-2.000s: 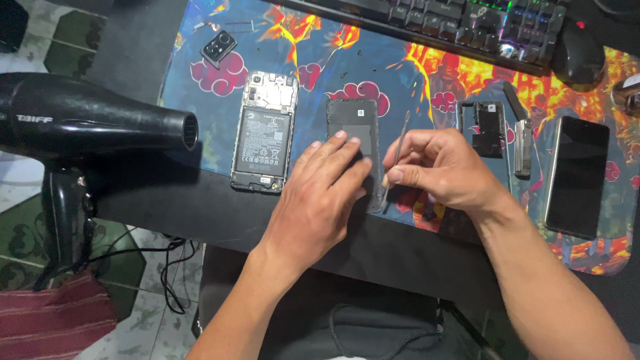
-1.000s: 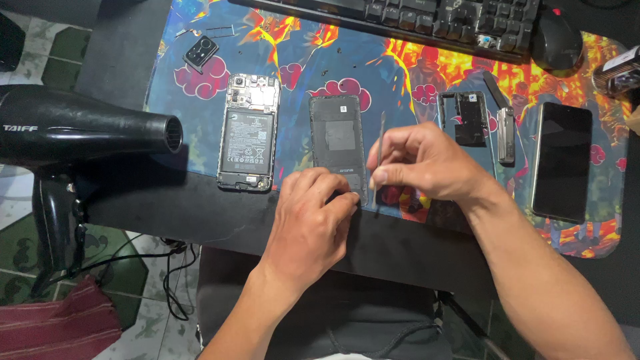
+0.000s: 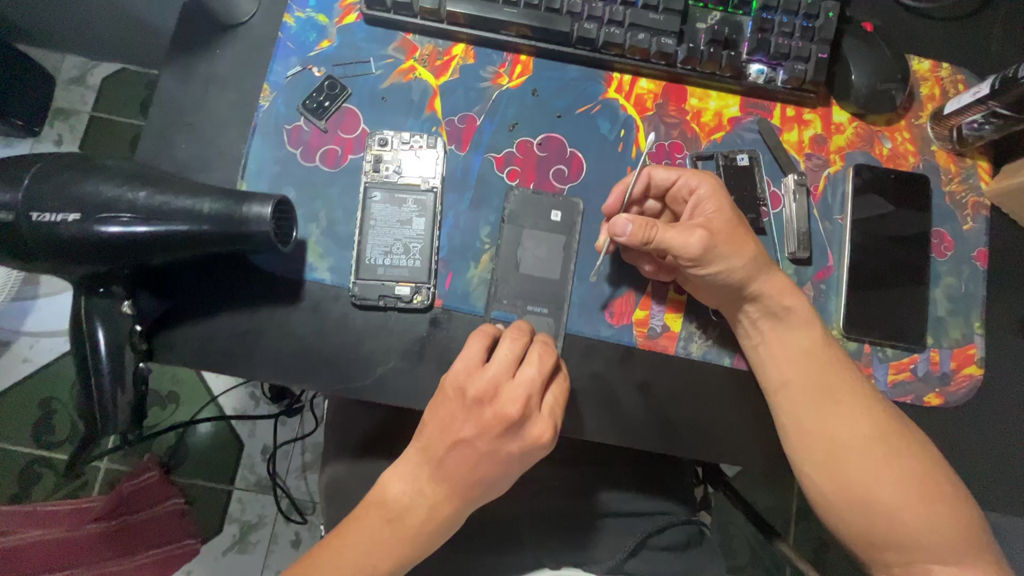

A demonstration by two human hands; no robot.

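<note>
My left hand (image 3: 504, 400) has its fingertips on the lower end of a dark phone back cover (image 3: 540, 252), inner side up; whether it grips the cover is hidden. In my right hand (image 3: 672, 232) is a thin metal spatula tool (image 3: 628, 196), held upright between thumb and fingers, off the cover to its right. Left of the cover lies an opened phone (image 3: 398, 232) with its battery and circuit board showing. A camera lens cover (image 3: 325, 100) sits above it. Right of my right hand are a black phone inner frame (image 3: 750, 188) and a folding multi-tool (image 3: 794, 212).
A black hair dryer (image 3: 144, 212) stands at the left, its nozzle towards the opened phone. Another phone (image 3: 886, 256) lies at the right of the printed desk mat (image 3: 464, 184). A keyboard (image 3: 632, 36), a mouse (image 3: 870, 72) and a dark can (image 3: 980, 112) line the back.
My right hand has lifted away from the cover's right edge with the tool. My left hand has moved down from the middle of the cover to its lower end.
</note>
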